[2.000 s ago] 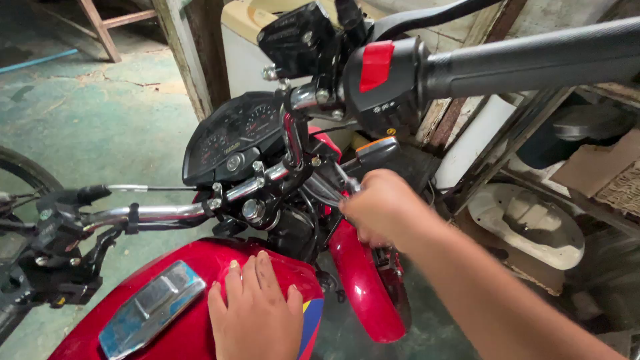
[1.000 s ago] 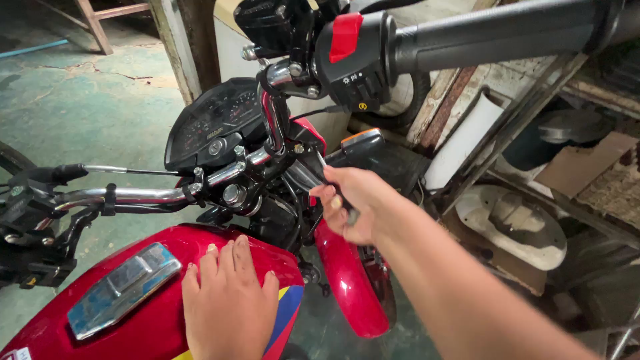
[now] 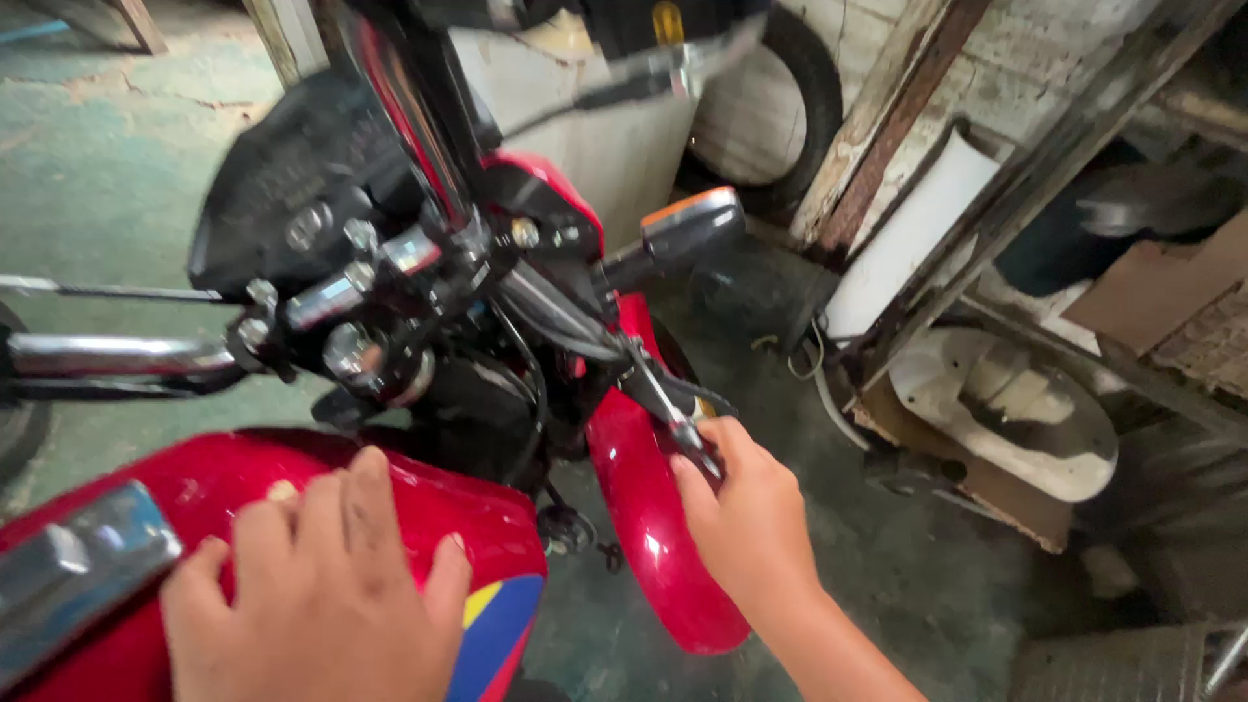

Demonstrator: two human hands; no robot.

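Observation:
My left hand (image 3: 322, 585) rests with spread fingers on the red fuel tank (image 3: 458, 487) of a motorcycle. My right hand (image 3: 746, 507) grips a metal hand tool with a dark handle (image 3: 668, 395), perhaps a screwdriver; its exact kind is unclear. The tool slants up and left beside black cables near the front fork, above the red front fender (image 3: 643, 526). Left of it are the chrome handlebar (image 3: 127, 353) and the blurred black instrument cluster (image 3: 302, 195). A turn signal with an orange lens (image 3: 694, 224) juts out above the tool.
A wooden frame (image 3: 1033, 146) slants along the right side. Beside it are a white tube-like object (image 3: 912, 239), a pale oval ceramic-looking piece (image 3: 1004, 409) and cardboard (image 3: 1150, 283). A tire (image 3: 824, 88) stands at the back, near a pale panel (image 3: 624, 136).
My right hand has moved down from beside the handlebar clamp area to above the front fender, still holding the tool. My left hand stays on the tank. The view has moved closer and shifted.

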